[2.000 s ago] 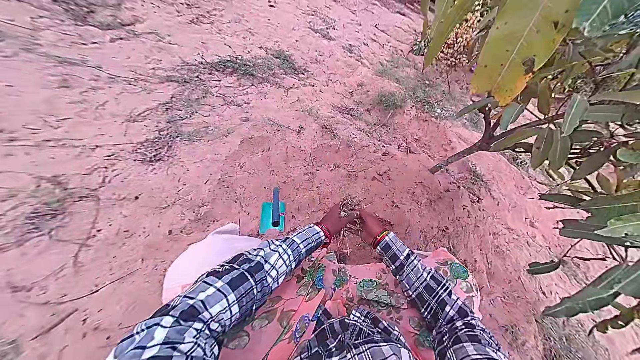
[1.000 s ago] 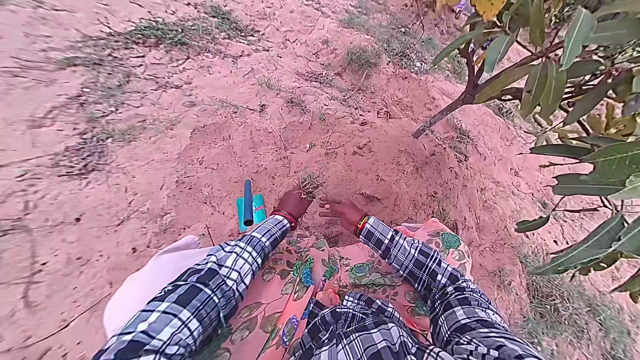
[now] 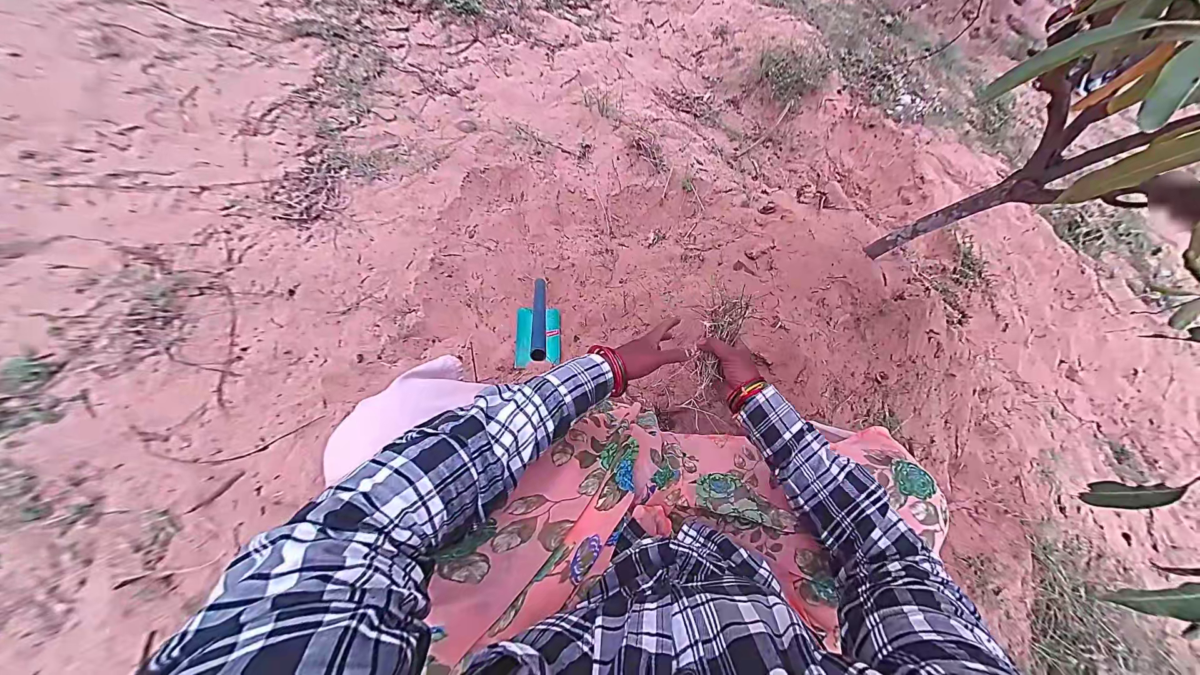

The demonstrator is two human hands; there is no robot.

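Note:
My right hand (image 3: 730, 364), with red and yellow bangles at its wrist, is closed around a bunch of dry grass (image 3: 727, 317) just above the reddish soil. Close to its left is my left hand (image 3: 649, 353), red bangles at the wrist, its fingers apart and reaching toward the grass; nothing shows in it. A hand tool with a green blade (image 3: 524, 339) and a dark tubular handle (image 3: 539, 314) lies on the ground to the left of my left hand. Floral cloth (image 3: 741, 497) covers my lap below both hands.
A thin tree stem (image 3: 956, 214) with long leaves leans in from the upper right. Pale cloth (image 3: 394, 412) spreads on the soil at my left. Dry twigs and low grass tufts (image 3: 790, 70) dot the uneven sandy ground.
The grass bunch was at my left hand one second ago and is now in my right hand. My left hand has opened beside it. The view has shifted.

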